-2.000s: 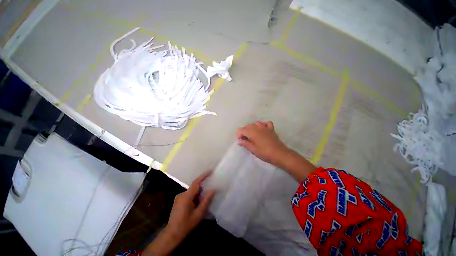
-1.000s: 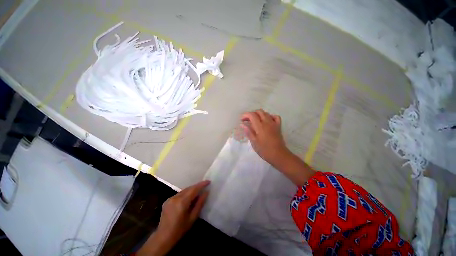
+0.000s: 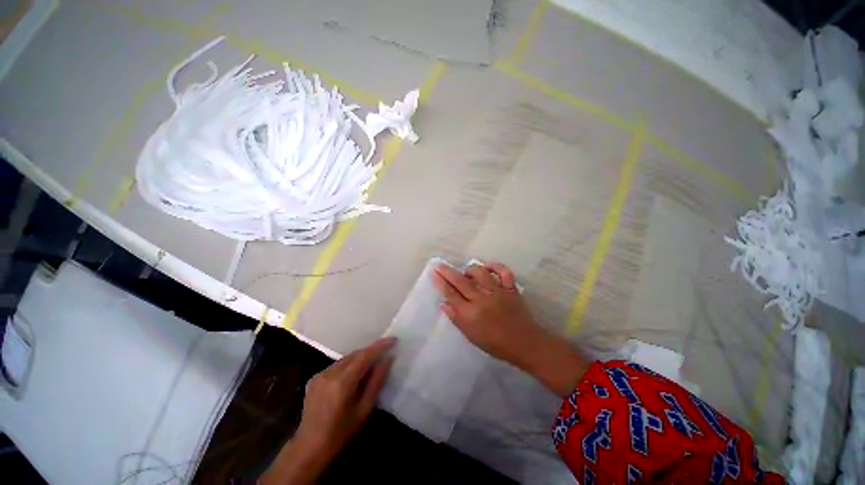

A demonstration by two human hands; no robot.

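Observation:
The thin white cut panel (image 3: pixel 417 379) lies at the front edge of the table, with a folded, narrow end pointing away from me. My right hand (image 3: pixel 488 308) rests on the top of this end, fingertips pressing the fabric. My left hand (image 3: pixel 346 398) is at the panel's left edge by the table edge, fingers close together and touching the fabric. I cannot tell whether it grips anything. The near part of the panel is partly hidden by my right arm and sleeve. A small white fabric end (image 3: pixel 656 358) shows beyond the sleeve.
A large bundle of cut tapes (image 3: pixel 261 156) lies at left, with a crumpled white scrap (image 3: pixel 396 116) beside it. A smaller tape pile (image 3: pixel 780 256) and loose white fabric (image 3: pixel 830 170) are at right. A white-covered stool (image 3: pixel 104 369) stands at lower left. Yellow lines (image 3: pixel 607 227) mark the table.
My right hand has moved down a little and now lies flatter on the panel end. The white end beyond the sleeve has come into view. My left hand stays near the panel's left edge.

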